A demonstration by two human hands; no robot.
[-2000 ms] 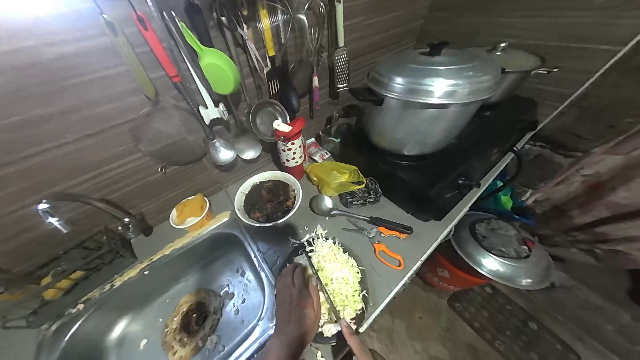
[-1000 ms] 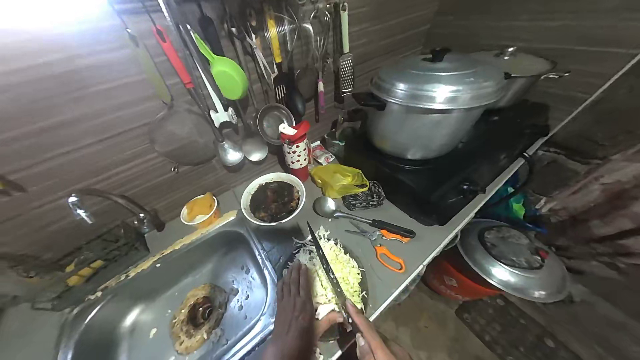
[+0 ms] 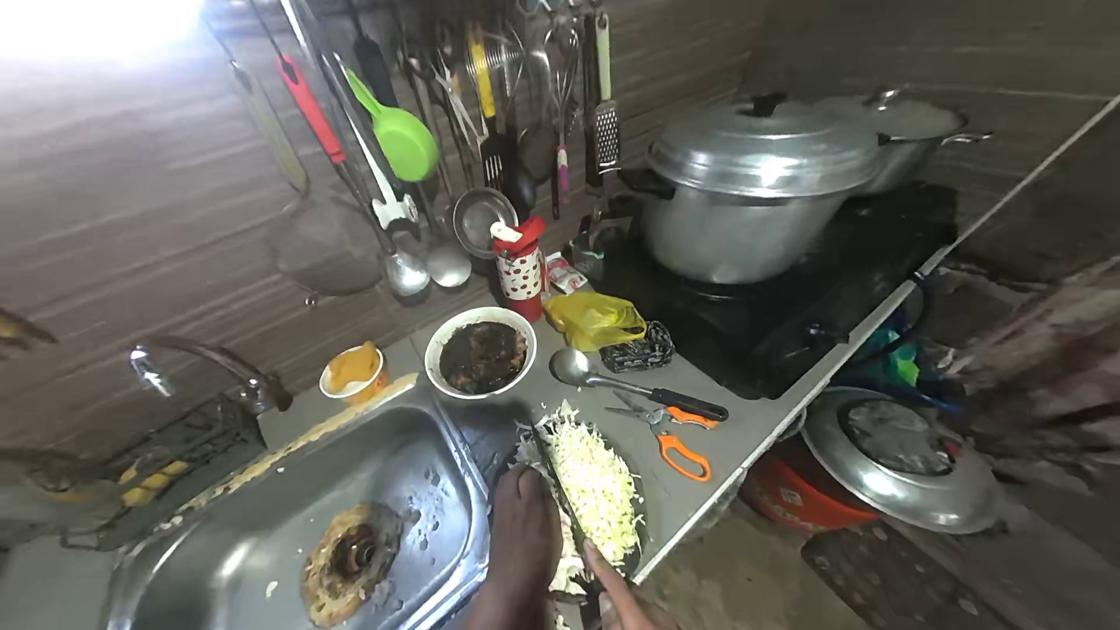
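Note:
A heap of finely shredded cabbage (image 3: 599,490) lies on a dark board beside the sink. My right hand (image 3: 621,599), at the bottom edge, is closed on a knife (image 3: 556,481), one finger along its back; the handle is mostly hidden. The blade lies between the shreds and the cabbage under my left hand (image 3: 525,525), which presses down with its fingers together. Orange-handled scissors (image 3: 669,433) and a ladle with a black handle (image 3: 643,385) lie behind and right of the heap. A white bowl of dark, wet food (image 3: 481,353) stands behind it.
To the left is a steel sink (image 3: 254,516) with a faucet (image 3: 210,359). A large lidded pot (image 3: 752,192) stands on the black stove (image 3: 752,341). A red tub (image 3: 801,490) with a metal lid is below the counter's right edge. Utensils hang on the wall, near a red spotted bottle (image 3: 522,271).
The knife blade, raised and clear of the cabbage a second ago, is now down against it, close beside my left hand. My left hand stays on the cabbage.

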